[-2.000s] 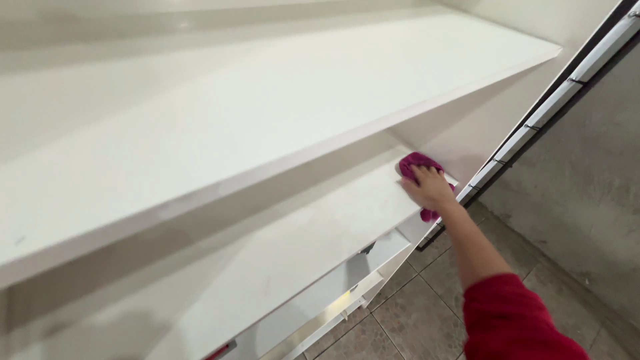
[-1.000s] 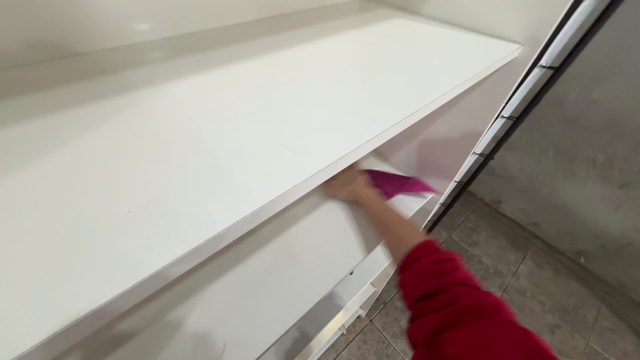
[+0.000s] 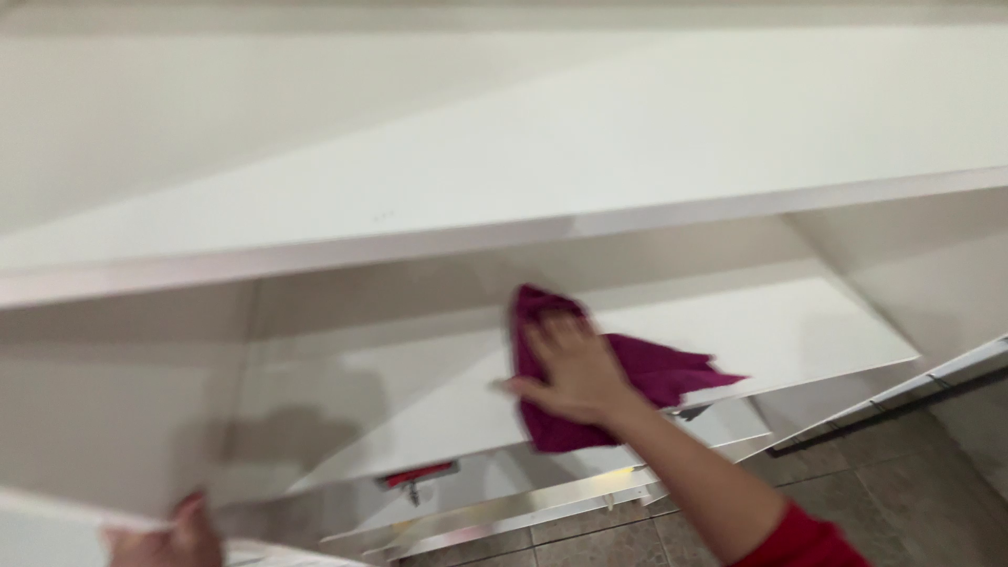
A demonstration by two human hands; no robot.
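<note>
My right hand point(image 3: 575, 366) lies with spread fingers on a magenta cloth point(image 3: 661, 366), pressing it against the lower white shelf point(image 3: 756, 323). Part of the cloth trails to the right of the hand, near the shelf's front edge. At the bottom left, my left hand point(image 3: 165, 543) grips the edge of a white side panel point(image 3: 71, 508); it is blurred and partly cut off by the frame. The upper white shelf point(image 3: 504, 157) extends above both hands.
Beneath the lower shelf are a red and dark object point(image 3: 417, 474) and a white lower board point(image 3: 512, 512). A black rail point(image 3: 874, 417) runs along the right side, above a tiled floor point(image 3: 787, 504). The upper shelf's front edge overhangs the right hand's space.
The right hand and the magenta cloth have moved left along the lower shelf from its right end. The left hand has come into view at the panel's edge. The view has turned left.
</note>
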